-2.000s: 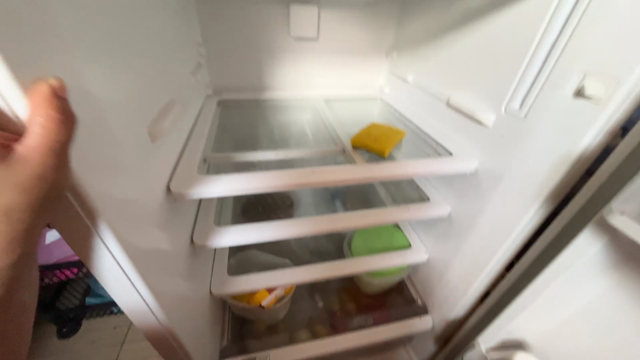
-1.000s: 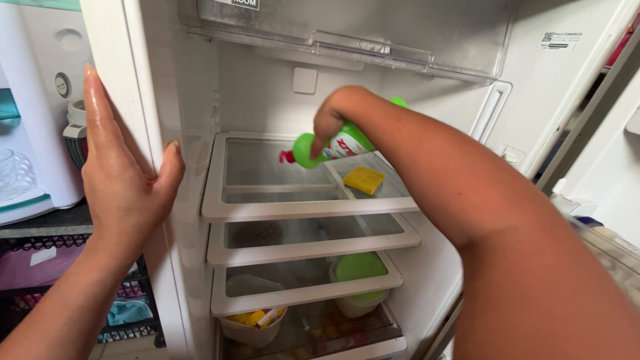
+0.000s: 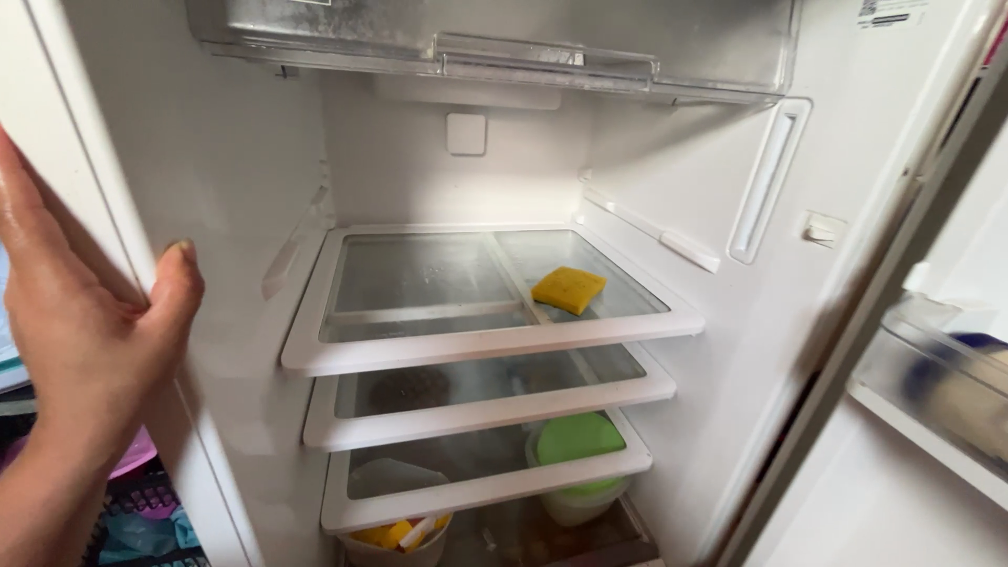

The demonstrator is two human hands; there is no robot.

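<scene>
My left hand grips the left front edge of the white refrigerator body, thumb on the inner side. My right hand is out of view. Inside, a yellow sponge lies on the right part of the top glass shelf, where small wet spots show left of the divider. Two more white-framed glass shelves sit below. Under them stand a tub with a green lid and a white container with yellow and white items inside.
A clear plastic drawer spans the top of the compartment. At right, the open refrigerator door has a clear door bin holding a blue-and-pale item. Outside at lower left is a black basket with pink and blue things.
My right hand and the green bottle it held over the top shelf one second ago have left the view. My left hand remains at the refrigerator's edge.
</scene>
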